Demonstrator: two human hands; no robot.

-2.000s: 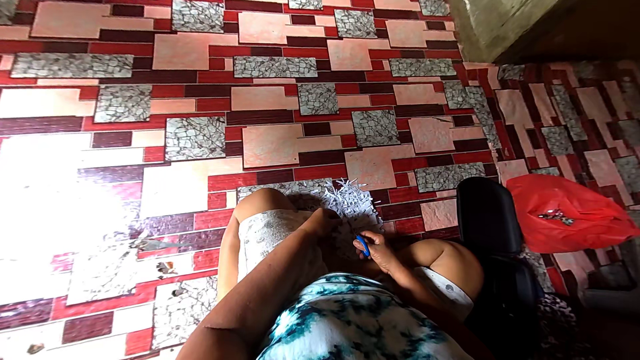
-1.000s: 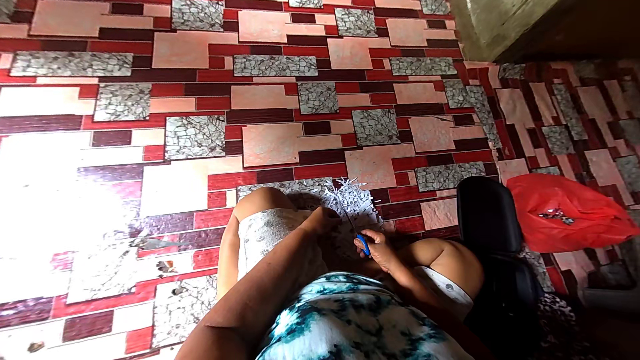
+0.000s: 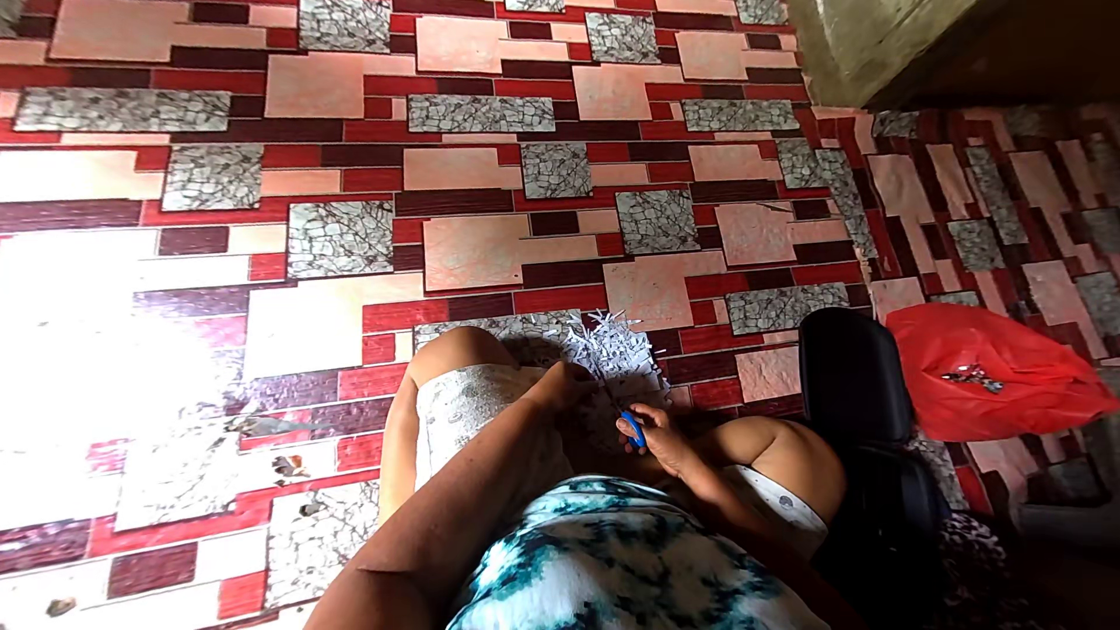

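Note:
My right hand (image 3: pixel 654 437) grips the blue handles of a pair of scissors (image 3: pixel 635 430), whose blades point up and left towards my left hand. My left hand (image 3: pixel 564 385) is held low over my lap, its fingers bent together in shadow; whether they pinch a piece of paper cannot be told. A heap of small cut white paper strips (image 3: pixel 617 346) lies on the floor just beyond both hands, between my bent legs. More white scraps reach down beneath the scissors. Whether the blades are apart or together is too small to tell.
To the right a black padded case or seat (image 3: pixel 853 376) stands by my knee. Beside it lies a red plastic bag (image 3: pixel 989 376) with small shiny items on it. A concrete block or ledge (image 3: pixel 866 44) is at the upper right. The floor (image 3: pixel 472 254) has a patterned covering.

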